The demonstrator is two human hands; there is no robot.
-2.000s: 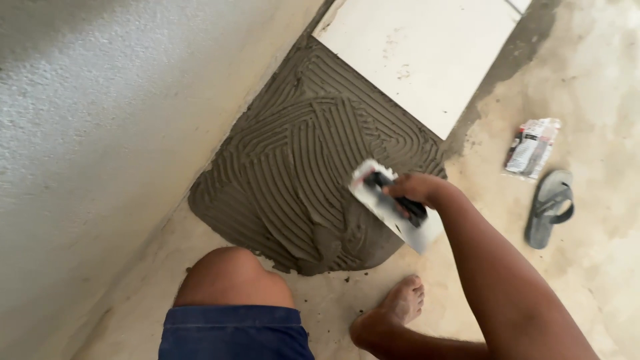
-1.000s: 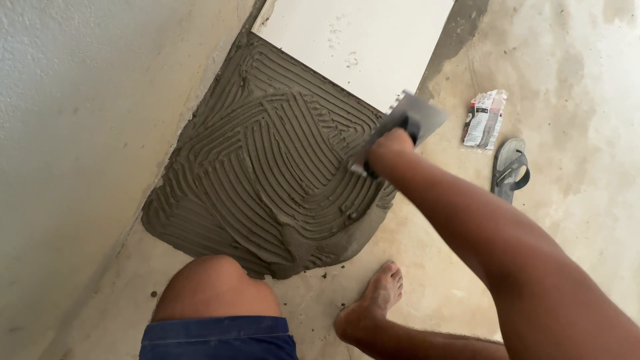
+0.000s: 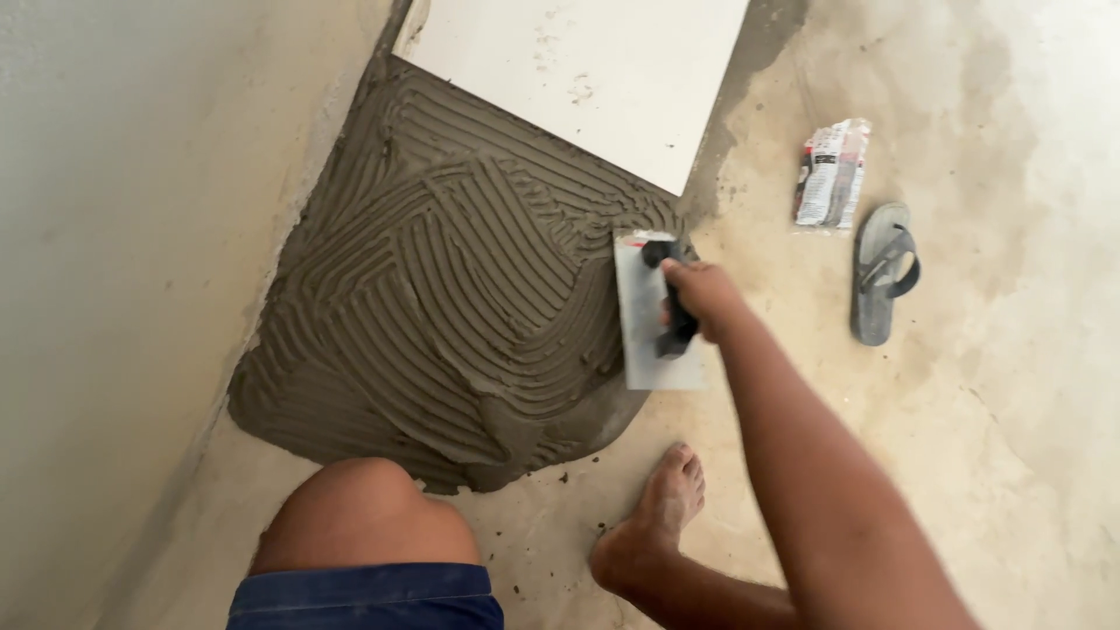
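My right hand (image 3: 700,297) is closed around the black handle of a notched trowel (image 3: 643,315). The trowel's metal blade lies at the right edge of the spread grey mortar (image 3: 490,289), near the lower corner of a white tile (image 3: 595,79). Curved and crossing ridges run through the mortar, while its lower right edge is smoother. Mortar reaches up to the tile's lower edge and along the foot of the wall. Some grey smudges mark the tile's face. My left hand is out of view.
A pale wall (image 3: 157,175) rises at the left. On the concrete floor (image 3: 989,420) at the right lie a crumpled printed packet (image 3: 833,175) and a grey flip-flop (image 3: 875,306). My knee (image 3: 367,507) and bare foot (image 3: 669,499) are at the bottom, near small mortar crumbs.
The trowel was tilted with its notched edge raised near the tile corner a second ago; now its blade faces up, lower along the mortar's right edge. My right hand still holds it.
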